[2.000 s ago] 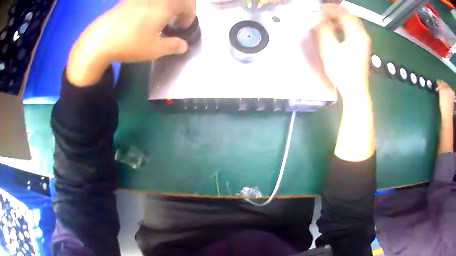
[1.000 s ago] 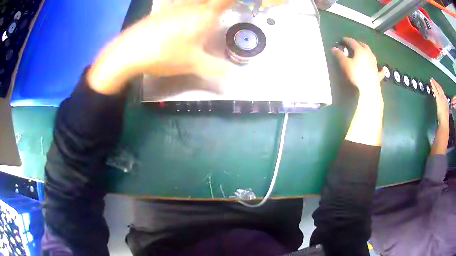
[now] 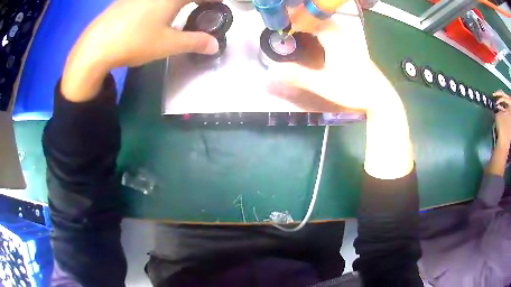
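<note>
My left hand (image 3: 140,36) grips a black disc (image 3: 210,19) between thumb and fingers over the left part of the white machine's flat top (image 3: 241,92). Another black disc with a silver centre (image 3: 283,42) sits on the round fixture. A blue upright tube (image 3: 271,12) and a slanted orange nozzle (image 3: 305,21) reach down to its centre. My right hand (image 3: 342,70) is curved around the right and front of this disc, bright and partly washed out. Whether its fingers touch the disc is unclear.
Black discs with pale centres (image 3: 410,69) form a row on the green bench (image 3: 235,162) at right, beside another person's hand (image 3: 501,103). A blue tray (image 3: 50,67) lies left, a red bin (image 3: 468,33) back right. A pale cable (image 3: 320,174) hangs from the machine front.
My right hand has moved from the bench at right back to the fixture. My left hand has withdrawn left from beside the fixture. The blue and orange nozzles now stand over the fixture's disc.
</note>
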